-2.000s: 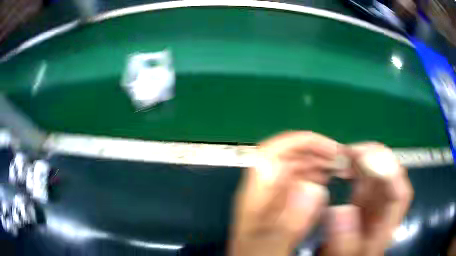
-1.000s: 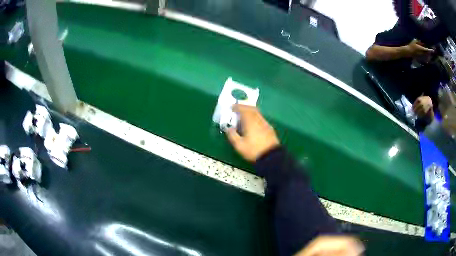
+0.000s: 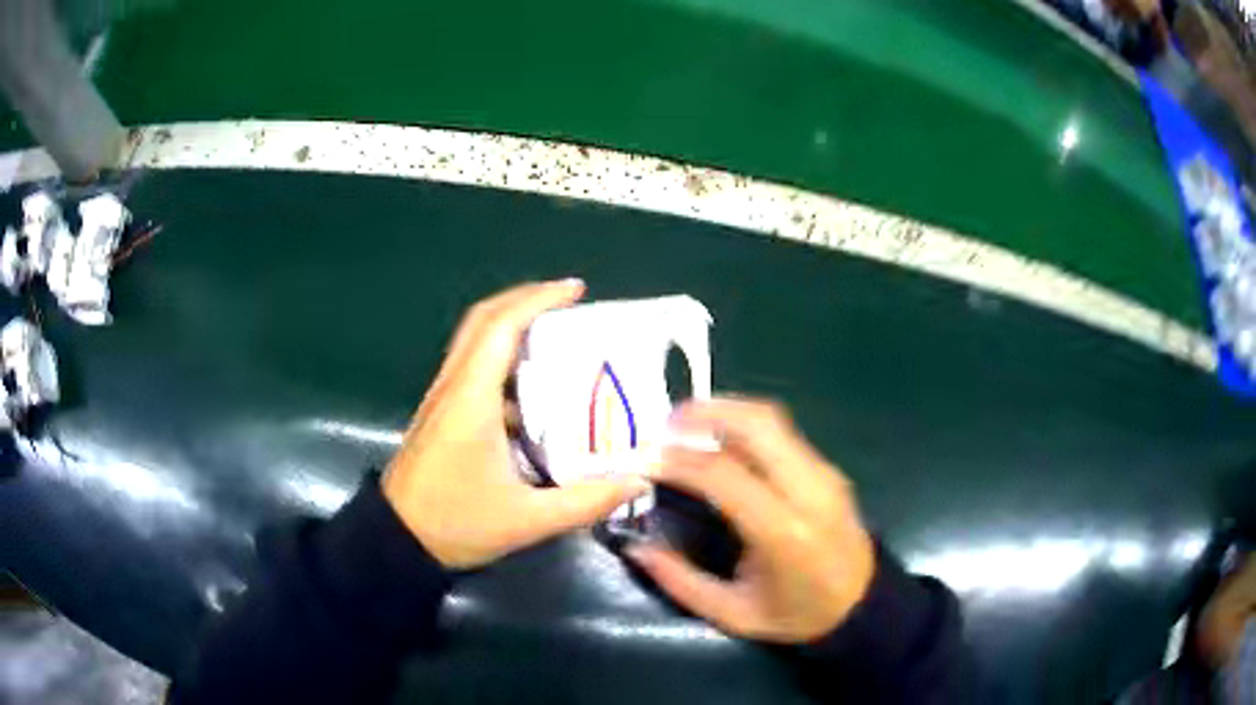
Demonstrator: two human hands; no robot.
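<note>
A white plastic housing (image 3: 565,361) is held above the dark green bench, near the middle of the view. It has a dark oval hole on its right side. Red and blue lead wires (image 3: 628,404) form a pointed loop inside it. My left hand (image 3: 489,434) grips the housing's left side and lower edge, thumb along the bottom. My right hand (image 3: 765,517) is at the housing's lower right, fingers touching it beside the wires. The right fingertips are blurred. A small white and dark part shows below the housing between the hands; I cannot tell what it is.
White subassemblies (image 3: 91,259) with thin wires lie at the bench's left, near a grey post (image 3: 55,90). A worn whitish rail (image 3: 661,182) separates the bench from the green conveyor belt (image 3: 455,62). A blue tray (image 3: 1182,131) with white parts is at the right. Part of a person shows at lower right.
The housing has moved from the green belt to above the bench. My right hand has drawn back from the belt with it, and my left hand has come in and taken hold of it.
</note>
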